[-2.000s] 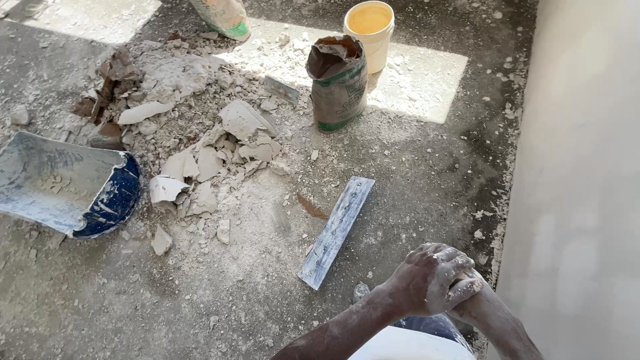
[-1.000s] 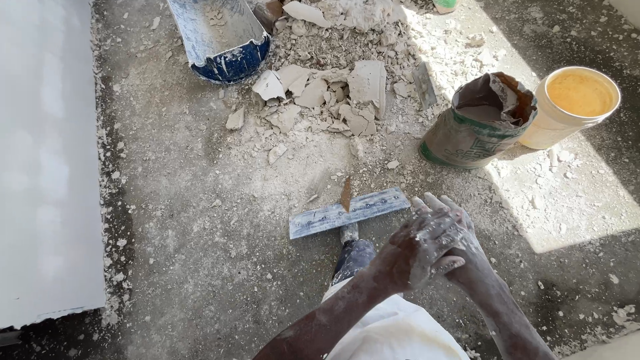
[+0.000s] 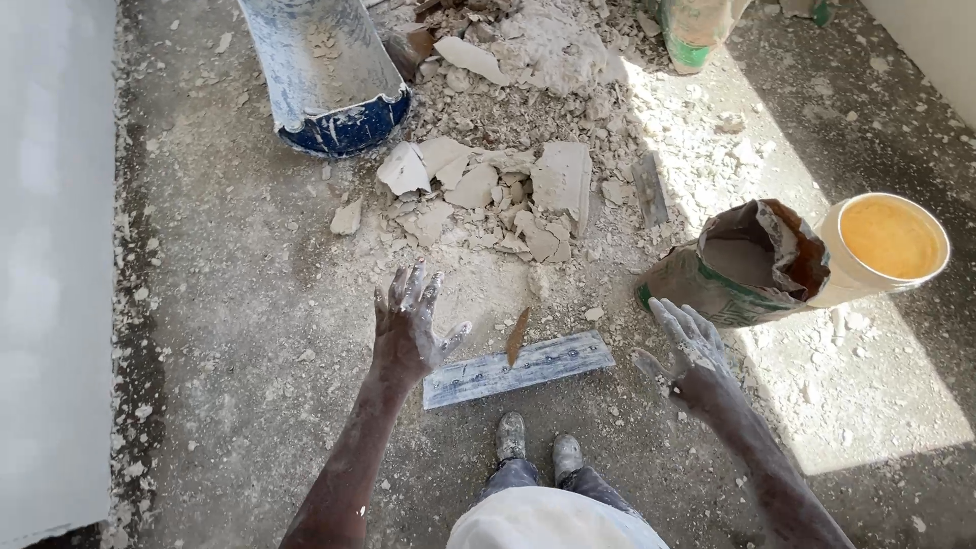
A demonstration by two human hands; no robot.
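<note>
My left hand [image 3: 408, 328], coated in white plaster dust, is spread with nothing in it, just above and left of a long flat trowel blade [image 3: 496, 374]. My right hand [image 3: 690, 351] is dusty too, empty, fingers apart, to the right of the blade and in front of an open paper sack [image 3: 709, 282] of powder. The blade lies on the floor before my shoes, streaked white and blue, with a row of rivets. A thin brown scrap [image 3: 518, 338] lies at its upper edge.
Behind the sack stands a white bucket [image 3: 831, 286] with yellowish contents. Broken plaster pieces [image 3: 560, 179] and rubble lie ahead, beside a cut blue container [image 3: 347, 131]. A grey metal strip [image 3: 650, 191] lies near the rubble. Another sack [image 3: 690, 38] is at the top; a pale wall [image 3: 53, 267] rises at left.
My two hands were clasped together in both earlier frames; now they are apart, with fingers spread. The view has turned considerably since the first frame.
</note>
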